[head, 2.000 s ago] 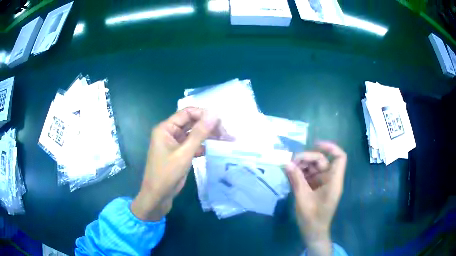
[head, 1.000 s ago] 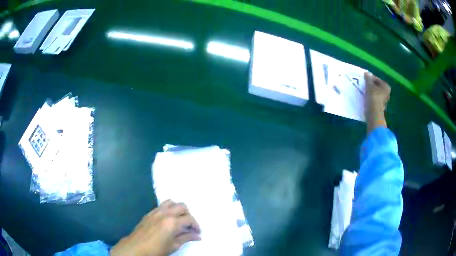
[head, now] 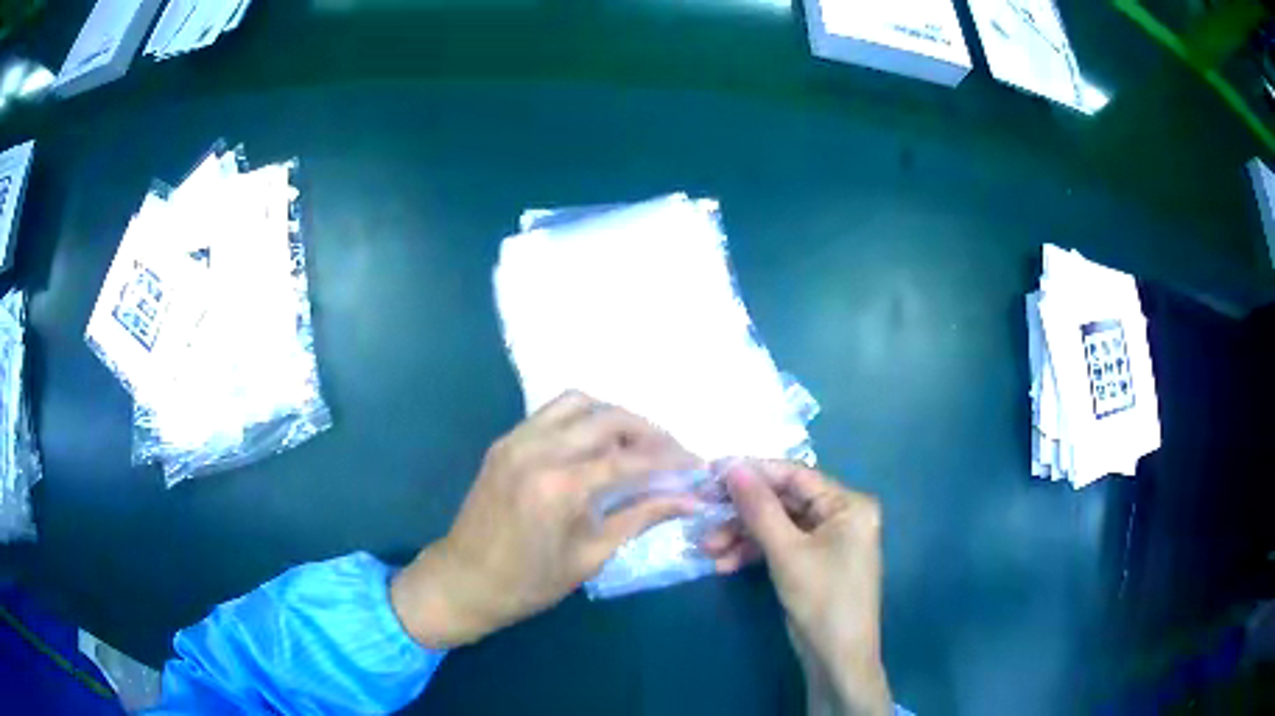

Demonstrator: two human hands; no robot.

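My left hand (head: 524, 518) and my right hand (head: 804, 539) meet over the lower end of the centre pile. Between their fingertips they hold the edge of a clear plastic bag (head: 657, 557), which looks bluish and crinkled. Whether anything is inside it cannot be told. The centre pile (head: 629, 315) is white and flat, with clear edges sticking out at its top and right side. The fingers hide its lower part.
Glossy bagged leaflets (head: 231, 329) lie fanned at left, with a narrower pile (head: 14, 420) at far left. Loose leaflets (head: 1105, 371) lie at right. A thick white stack (head: 891, 31) and printed sheets (head: 1028, 49) lie at the far side.
My right hand has come back from the printed sheets at the far side to the centre pile. Both hands now hold a bag edge. The view has shifted, so the far stacks sit higher.
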